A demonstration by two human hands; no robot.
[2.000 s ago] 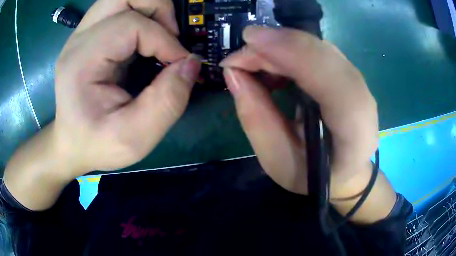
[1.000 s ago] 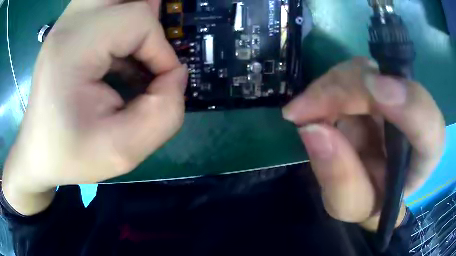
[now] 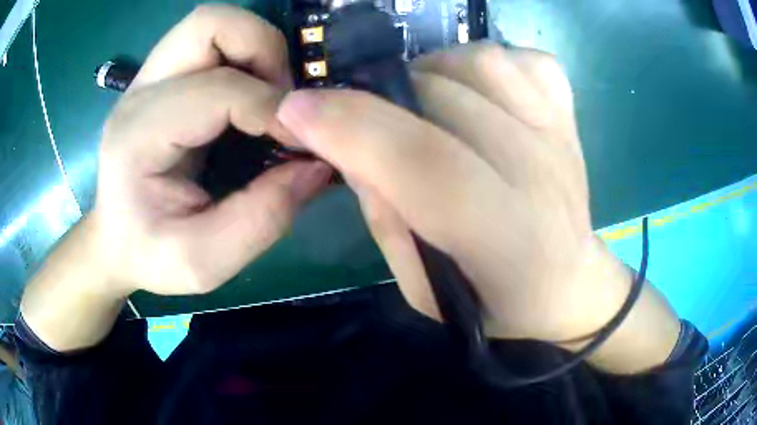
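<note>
My left hand (image 3: 191, 174) is pinched at the lower left of the black circuit board (image 3: 432, 21), holding thin lead wires (image 3: 290, 154), some reddish. My right hand (image 3: 473, 174) holds the soldering iron (image 3: 365, 41) by its black handle, which crosses over the board and is blurred. My right fingertips meet my left ones at the wires. Two orange-gold squares (image 3: 314, 69) show on the board's left edge. The hands and handle hide the wire ends, the pads and much of the board. The iron's tip is not visible.
A dark round plug (image 3: 112, 75) with a metallic end lies left, behind my left hand. The green mat (image 3: 647, 108) extends around the board. A thin black cord (image 3: 639, 274) loops by my right wrist. Blue floor with a yellow line (image 3: 705, 249) shows at the right.
My right hand has come back left from beside the board to my left fingertips, bringing the iron's handle over the board. The board sits higher in view than one second ago.
</note>
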